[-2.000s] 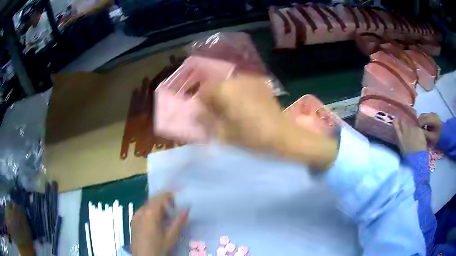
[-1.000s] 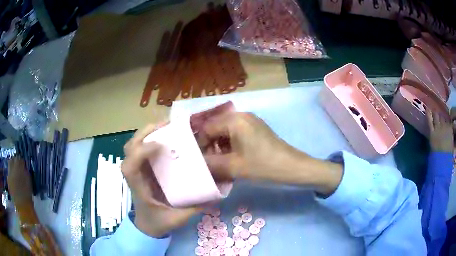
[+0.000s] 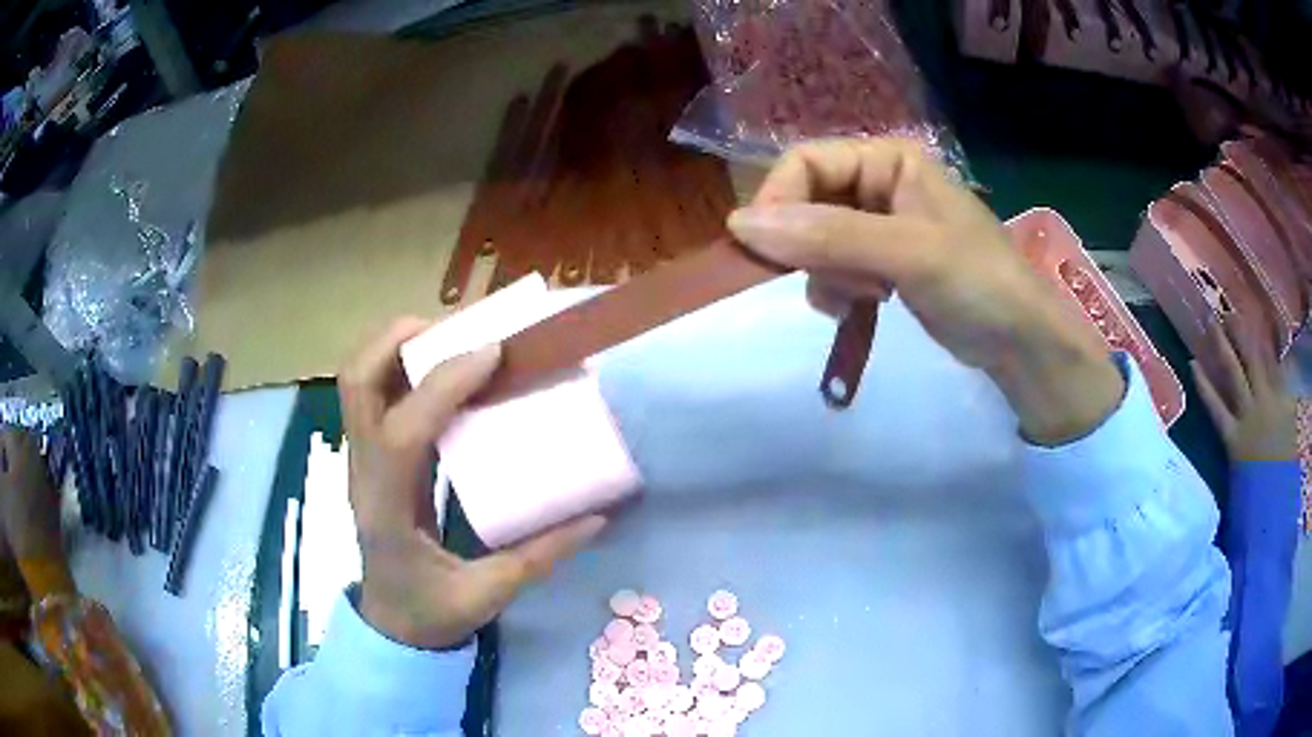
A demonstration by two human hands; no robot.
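My left hand (image 3: pixel 417 504) grips a pale-pink box (image 3: pixel 540 454) above the white sheet, its smooth outer side towards me. The left fingers also press one end of a brown strap (image 3: pixel 633 310) against the box. My right hand (image 3: pixel 907 238) pinches the strap further along, up and to the right. The strap's free end, with a hole, hangs below the right hand. The end under my left fingers is hidden. A loose pile of pink buttons (image 3: pixel 669 670) lies in front of me.
A strap pile (image 3: pixel 604 187) lies on brown paper (image 3: pixel 331 259), beside a bag of buttons (image 3: pixel 820 72). Another pink box (image 3: pixel 1122 331) stands right, partly behind my right hand. White tubes (image 3: pixel 328 533) and black tubes (image 3: pixel 137 446) lie left. Co-workers' hands show at both sides.
My right hand has come out of the box and moved up and right, now holding a brown strap stretched from the box. My left hand has kept hold of the box and turned it.
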